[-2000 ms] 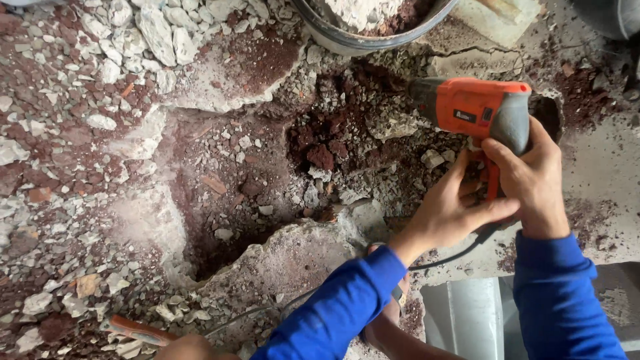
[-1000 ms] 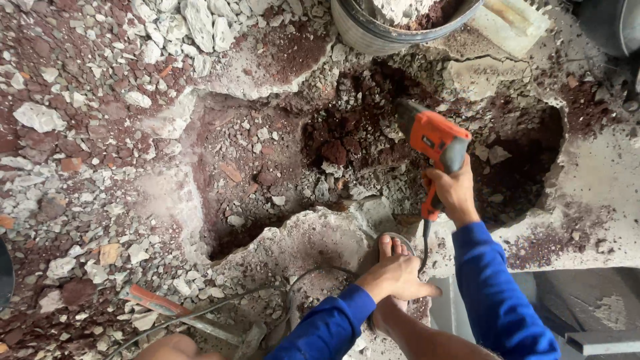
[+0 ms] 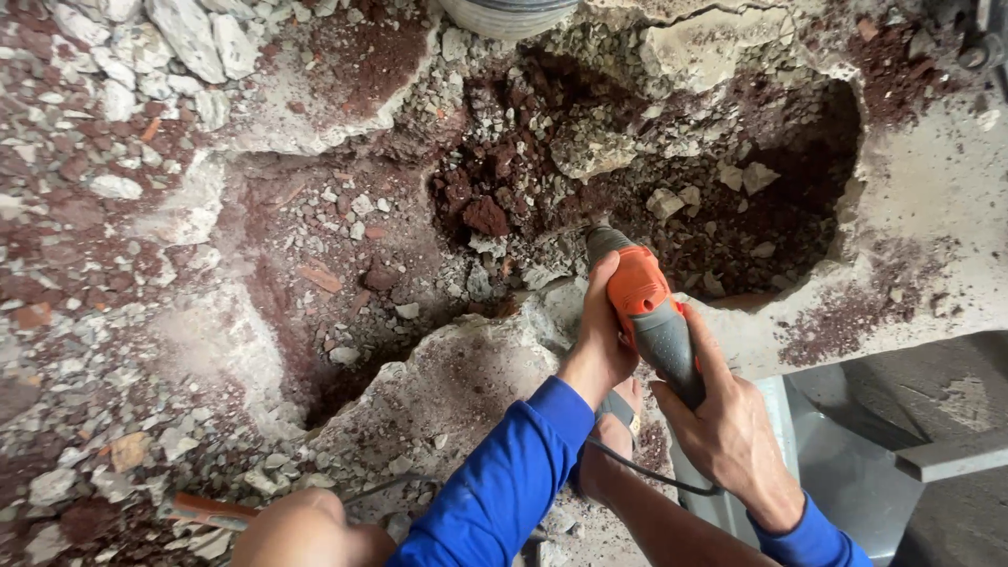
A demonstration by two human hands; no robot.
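An orange and grey rotary hammer (image 3: pixel 642 295) is in both my hands, its nose pointing up and slightly left over the near edge of a dug hole in a concrete floor. My left hand (image 3: pixel 602 335) grips the front of the body from the left. Behind it, my right hand (image 3: pixel 724 421) holds the grey rear grip. No bit shows clearly at the nose. The black power cord (image 3: pixel 654 472) runs below, past my sandalled foot (image 3: pixel 618 425). Dark red soil (image 3: pixel 488 216) and rubble lie in the hole.
A bucket (image 3: pixel 512 17) stands at the hole's far edge. Broken concrete lumps (image 3: pixel 189 39) and gravel cover the left side. A tool with an orange handle (image 3: pixel 213 508) lies at lower left. At lower right are a metal bar (image 3: pixel 957 454) and a grey sheet surface (image 3: pixel 843 465).
My left hand has come from beside my foot onto the front of the rotary hammer. The hammer has turned, its nose now pointing more away from me. The view has moved closer.
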